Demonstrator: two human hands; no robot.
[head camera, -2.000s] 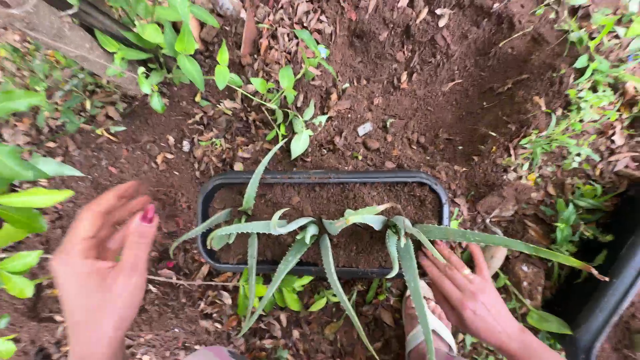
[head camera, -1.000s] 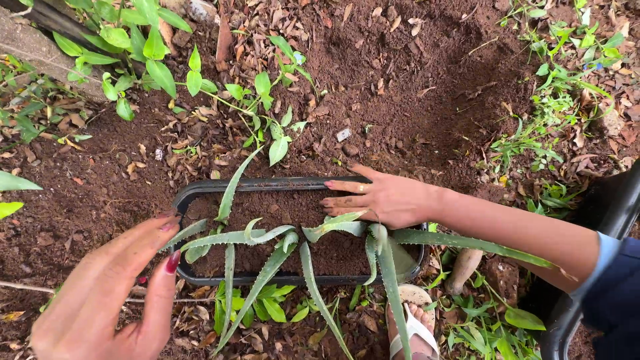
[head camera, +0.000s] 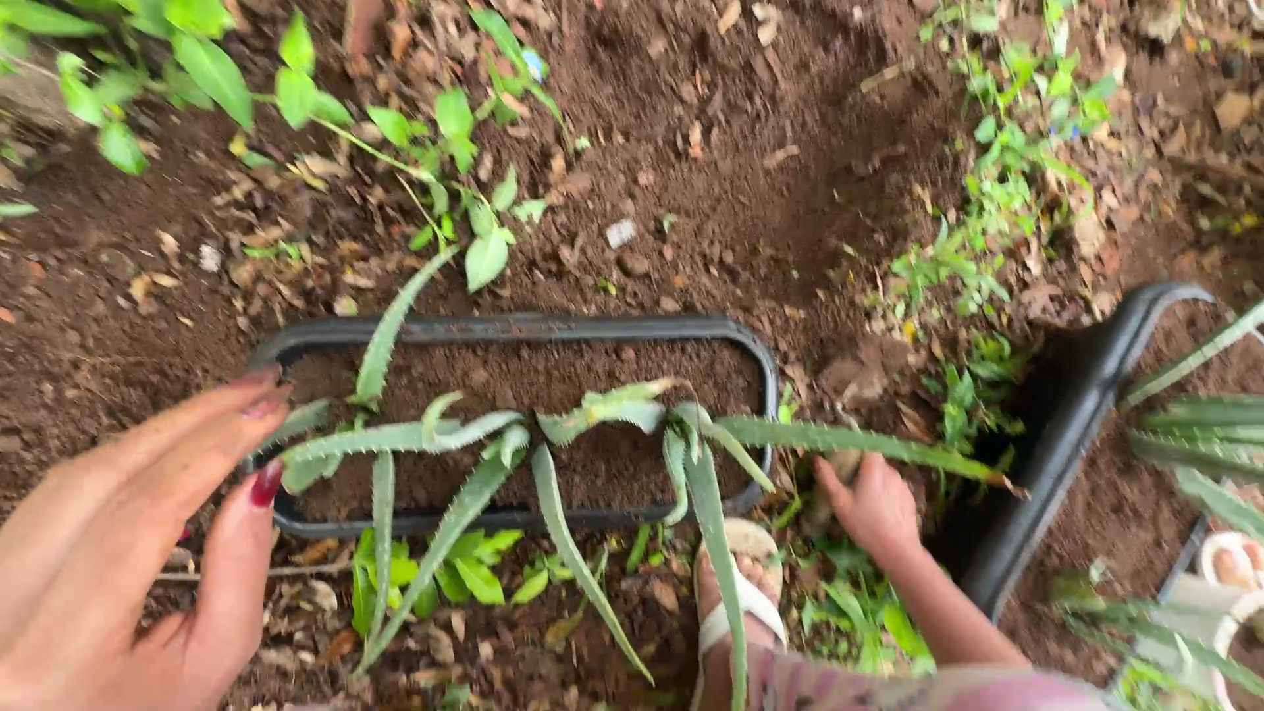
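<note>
A black oblong planter (head camera: 632, 329) filled with brown soil stands on the ground, with aloe plants (head camera: 474, 504) in it whose toothed leaves droop over its rim. My left hand (head camera: 148, 533), large and blurred at the left, has its fingers by the planter's left end, close to an aloe leaf; it holds nothing visible. Beyond the planter's right end, my right hand (head camera: 874, 509) is low near the ground, beside a tan stone or root (head camera: 839, 462). A long aloe leaf passes over its fingertips, so whether it grips anything is unclear.
At the right is a second black planter (head camera: 1066, 444) with soil and aloe. A foot in a white-strapped sandal (head camera: 746, 592) is just below the first planter. Leafy weeds (head camera: 464, 128), dry leaves and loose soil lie around. Another sandalled foot (head camera: 1234, 558) shows at the right edge.
My right hand has left the soil inside the planter and moved right, to the ground past its end. My left hand stays at the left, its fingertips now by the planter's left end.
</note>
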